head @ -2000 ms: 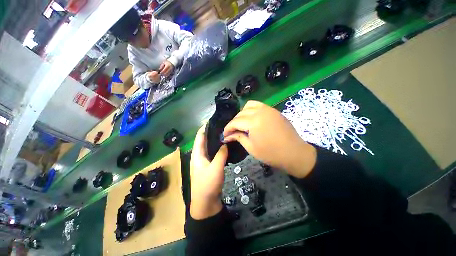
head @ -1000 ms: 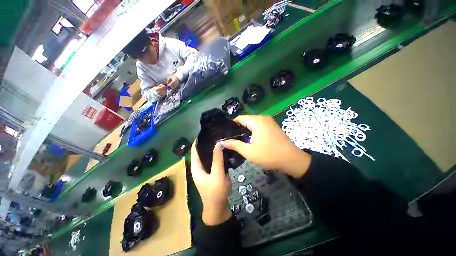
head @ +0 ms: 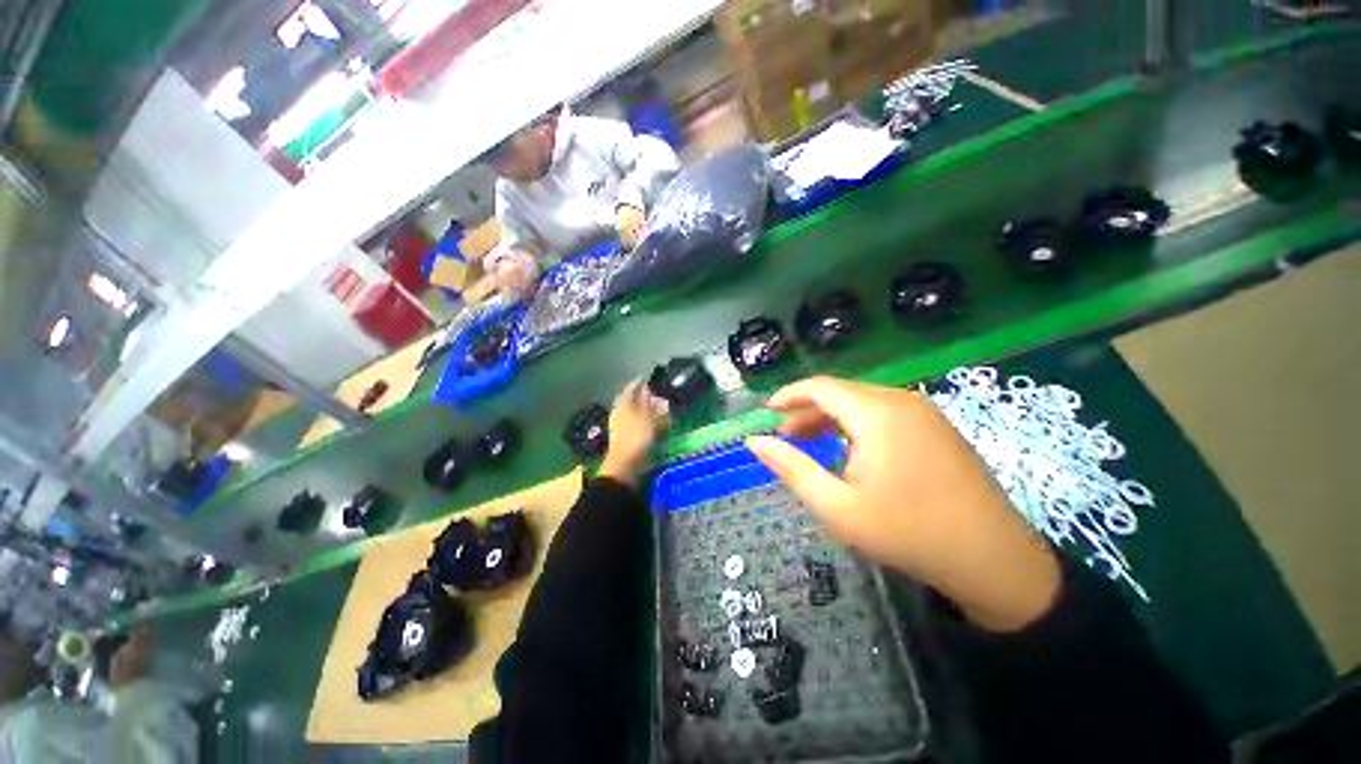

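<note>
My left hand (head: 637,429) is stretched out to the near edge of the belt, its fingertips beside a black housing (head: 684,382); whether they grip it cannot be told. My right hand (head: 843,455) is open and empty above the blue far end of the parts tray, thumb and forefinger apart. The grey-black tray (head: 881,657) holds small black inserts (head: 778,684) and several pale discs (head: 734,567). Several black housings (head: 418,634) with pale round centres lie on the cardboard sheet (head: 351,714) at left.
The dark green conveyor (head: 597,354) with bright green rails crosses behind the tray, carrying spaced black units (head: 928,293). White ring-ended levers (head: 1045,455) are piled right of the tray. Another cardboard sheet (head: 1269,388) lies far right. A person (head: 575,187) stands opposite beside a blue crate (head: 481,355) and plastic bag (head: 694,224).
The housing is no longer held up between both hands. My left hand has moved forward to the belt; my right hand has opened above the tray's far end. The view has shifted.
</note>
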